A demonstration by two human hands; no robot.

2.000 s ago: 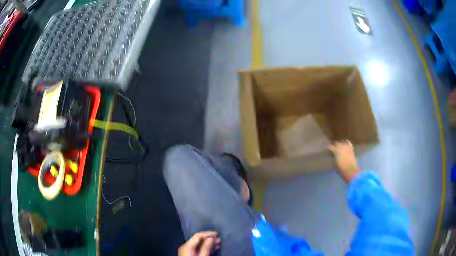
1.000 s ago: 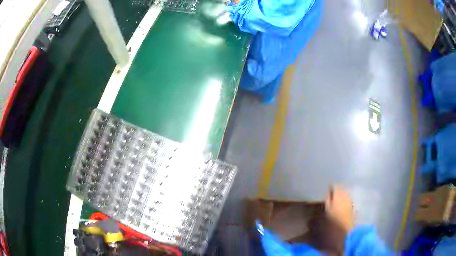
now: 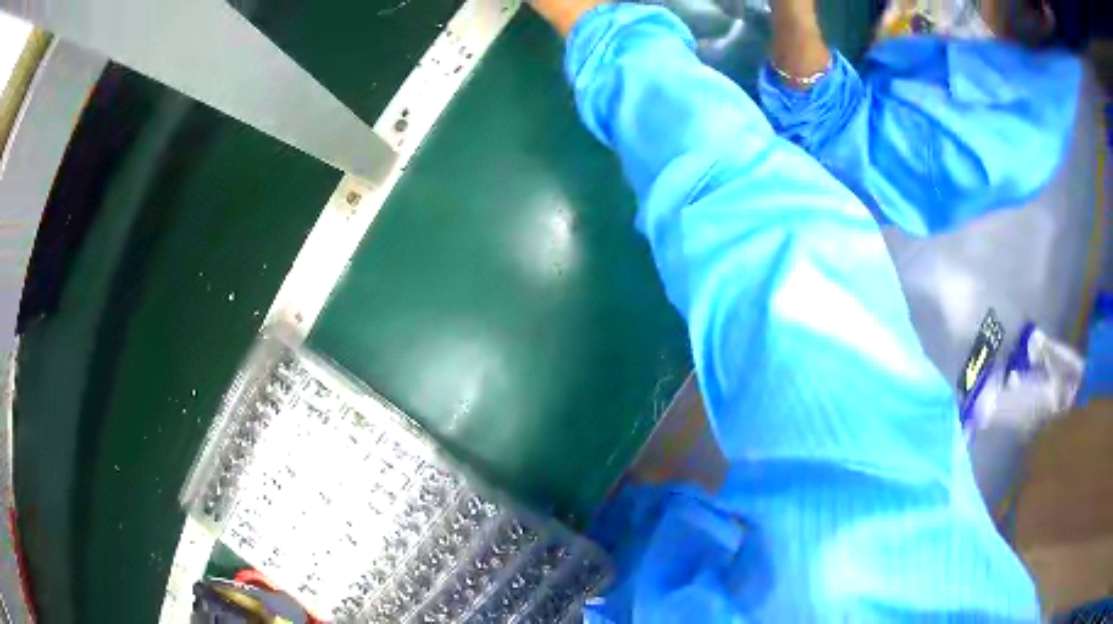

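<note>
My right arm, in a blue sleeve, stretches across the bench to the top edge. Only bare skin near the wrist shows there; my right hand is cut off by the picture's edge. My left hand is out of view; a darker blue fold of clothing shows at the bottom centre. A clear blister tray (image 3: 403, 512) with rows of pockets lies on the green bench (image 3: 488, 280) at lower left, glare hiding part of it.
Another person's blue sleeve (image 3: 964, 128) and braceleted wrist are at upper right, near shiny clear material. A grey post (image 3: 262, 92) slants over the bench's white strip (image 3: 311, 274). A black item (image 3: 238, 602) sits below the tray. A brown box is at lower right.
My right arm has moved from the open cardboard box to far across the bench. The view has shifted forward, so the box I reached into is gone from view and the other person appears nearer.
</note>
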